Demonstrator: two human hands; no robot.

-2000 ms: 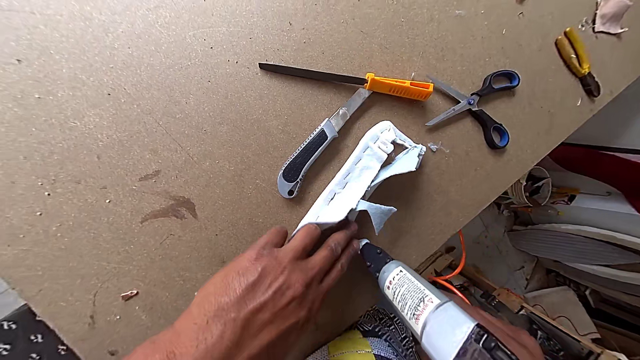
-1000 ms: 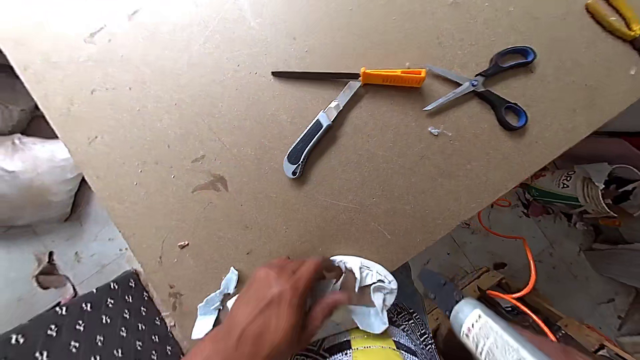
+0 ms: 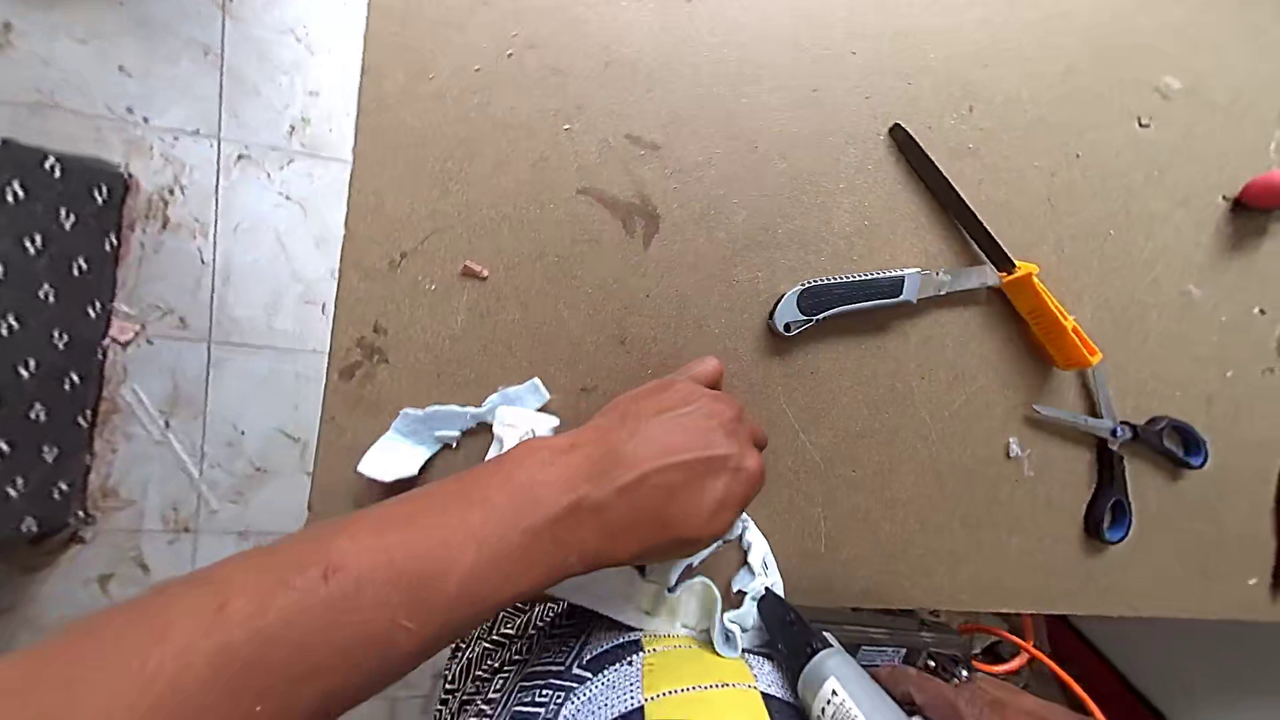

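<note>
My left hand (image 3: 680, 465), its fingers curled under and mostly hidden, is on a curled white fabric piece (image 3: 765, 565) at the near edge of the brown board table. At the bottom, my right hand (image 3: 960, 695) is wrapped around a grey power tool with a black nozzle (image 3: 835, 680), which looks like a heat gun. Its tip touches or nearly touches the white piece. Beside my left forearm lie pale fabric scraps (image 3: 420, 435).
A utility knife (image 3: 855, 295), a file with an orange handle (image 3: 1050, 320) and scissors (image 3: 1120, 435) lie to the right, almost touching. A red object (image 3: 1260, 190) sits at the right edge. An orange cable (image 3: 1035, 650) hangs below the table; tiled floor (image 3: 270, 250) shows left.
The view has swung left. My left hand was flat on the elongated white piece two seconds ago; the piece now lies curled at the near edge, and the tool's nozzle is close to it again.
</note>
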